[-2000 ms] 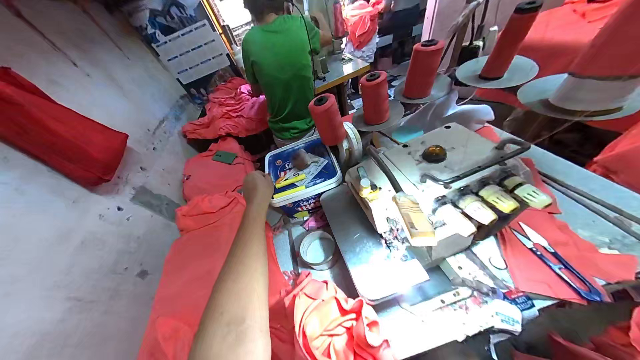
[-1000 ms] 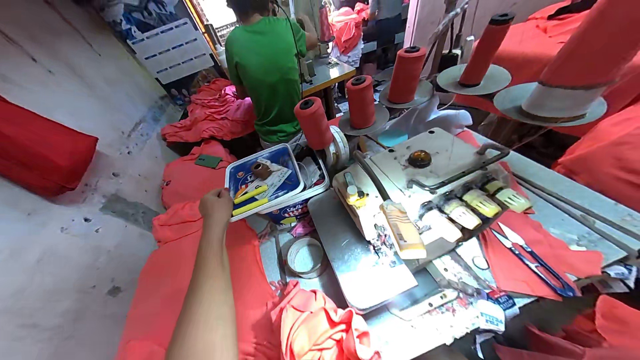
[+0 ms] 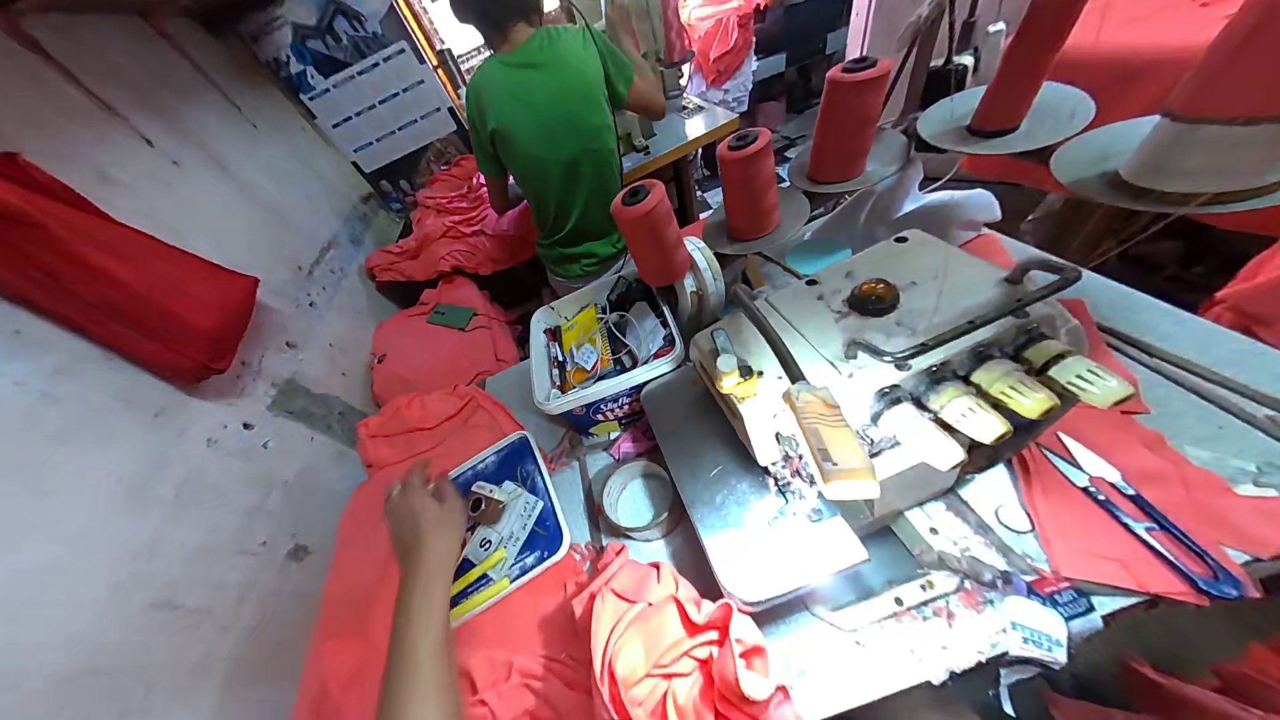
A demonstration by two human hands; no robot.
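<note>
My left hand [image 3: 426, 512] grips the left edge of a blue plastic lid with a white rim [image 3: 549, 500]. On the lid lie labels [image 3: 517, 520], a small brown item and yellow-handled tools [image 3: 480, 582]. The lid rests over coral fabric [image 3: 350, 610]. Behind it stands an open white-and-blue tub [image 3: 600, 392] holding a yellow notebook, pens and a white cable. A roll of tape [image 3: 638, 498] lies right of the lid. An overlock sewing machine [image 3: 850, 340] stands beside the tub. My right hand is not seen clearly; a dark, blurred shape fills the lower right edge.
Red thread cones [image 3: 652, 232] stand behind the machine. Thread snips [image 3: 1150, 515] lie on coral cloth at the right. A person in a green shirt [image 3: 555, 140] works at another sewing machine ahead. A red fabric bundle [image 3: 130, 280] is by the wall at the left.
My left hand has brought the lid with its labels and tools off the tub, toward me and onto the coral fabric. The tub's contents now show.
</note>
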